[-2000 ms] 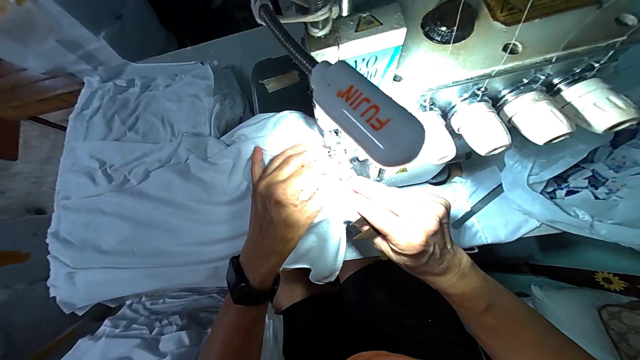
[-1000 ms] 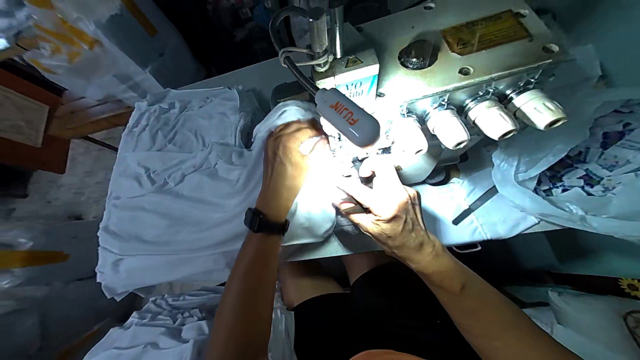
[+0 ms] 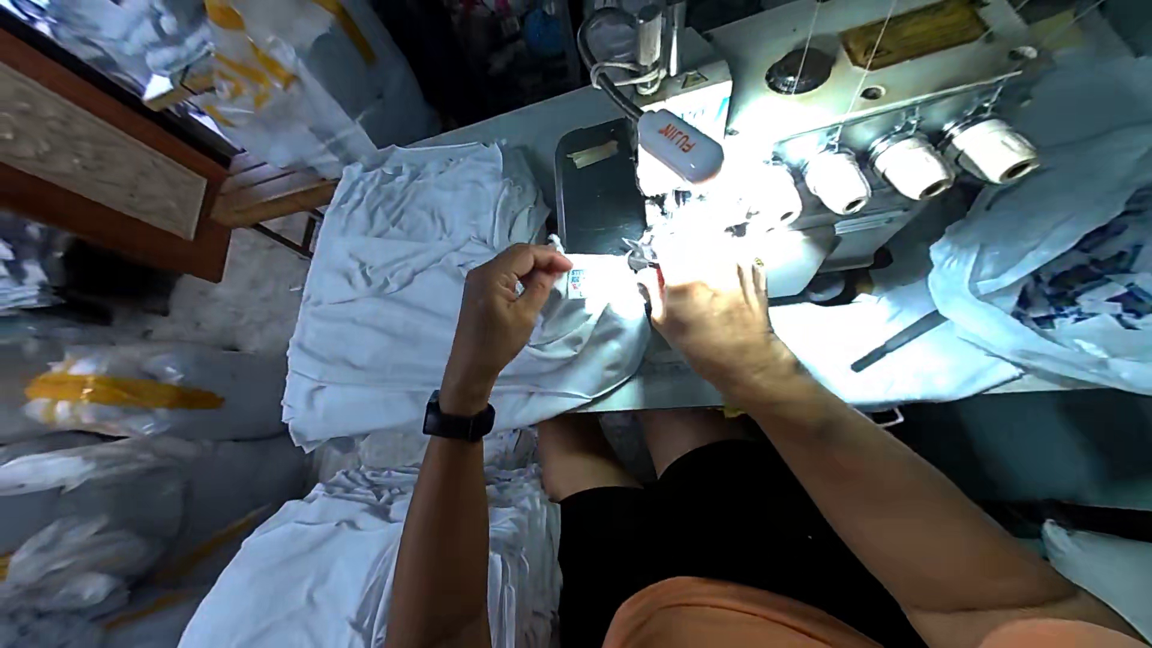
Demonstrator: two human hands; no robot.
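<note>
My left hand (image 3: 513, 292), with a black watch on the wrist, pinches the edge of a white fabric piece (image 3: 589, 346) left of the needle area. A small printed label (image 3: 579, 283) lies on the cloth beside my fingertips. By the presser foot of the industrial sewing machine (image 3: 774, 99), my right hand (image 3: 711, 310) holds what looks like red-handled thread snips (image 3: 650, 277), whose metal part points at the cloth's edge. Glare from the clip-on lamp (image 3: 680, 147) washes out the needle area and part of my right fingers.
White garments (image 3: 387, 297) lie piled on the table's left side, and more white cloth (image 3: 297, 558) is heaped below. Thread tension knobs (image 3: 911, 166) line the machine front. At right are a plastic bag (image 3: 1062, 288) of small labels and a dark flat strip (image 3: 898, 342).
My left hand has moved away from the needle area, leftward along the cloth, and a printed label now shows. The view has swung left.
</note>
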